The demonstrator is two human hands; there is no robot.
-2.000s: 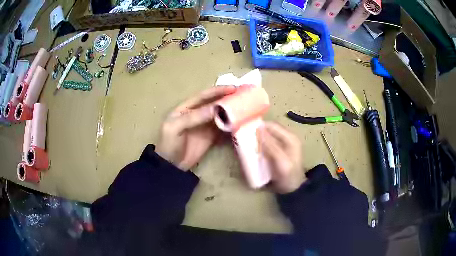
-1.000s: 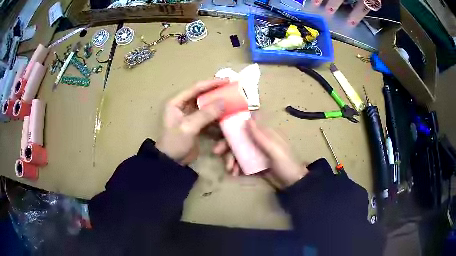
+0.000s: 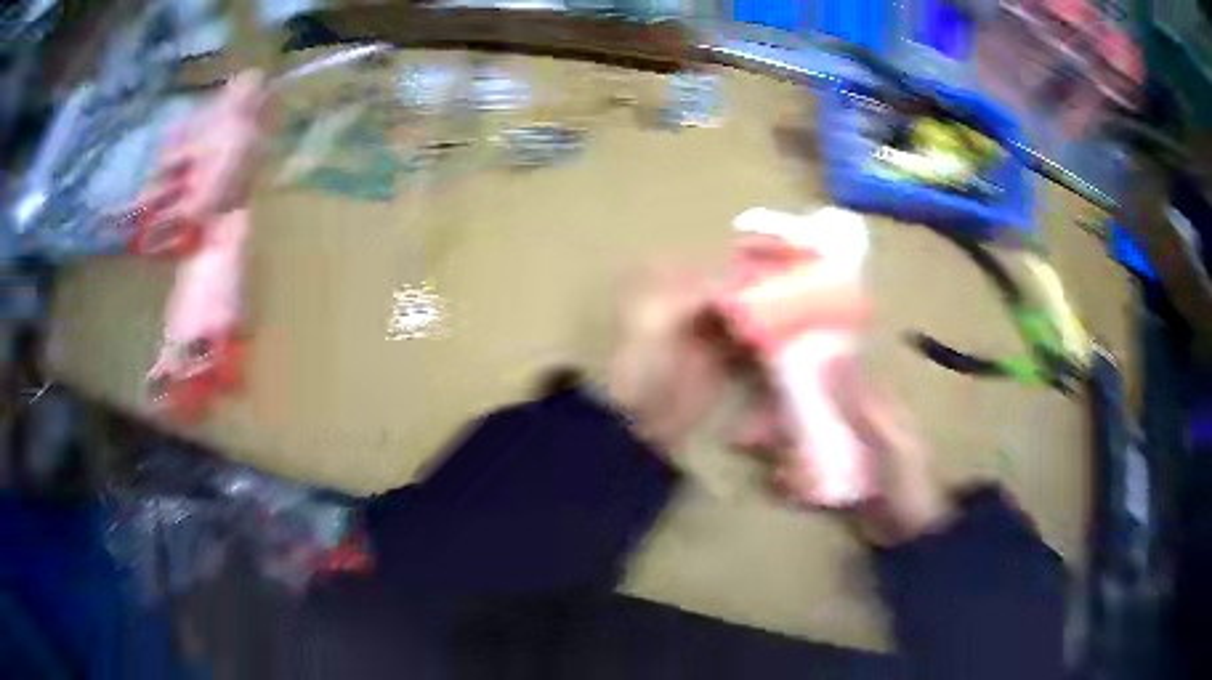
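Note:
The whole view is strongly blurred. A pink handheld fan [image 3: 813, 345] is between my two hands, its coral head at the upper left and its pale handle pointing down. My left hand [image 3: 671, 352] holds the fan at the head. My right hand [image 3: 893, 458] holds the handle from the right side. Details of the fan's surface cannot be made out. A white cloth [image 3: 840, 237] lies just behind the fan head.
A blue parts tray [image 3: 917, 199] stands behind at the right. Green-and-black cutters [image 3: 1030, 348] lie right of my hands, beside a pale yellow stick [image 3: 1050, 299]. Several pink fans [image 3: 206, 286] lie at the left. Green scrap boards [image 3: 339, 153] and silvery round parts [image 3: 691, 100] lie behind.
The view has swung left, so the bench, tray and hands all appear further right and blurred. Both hands still hold the fan, which keeps a similar slant.

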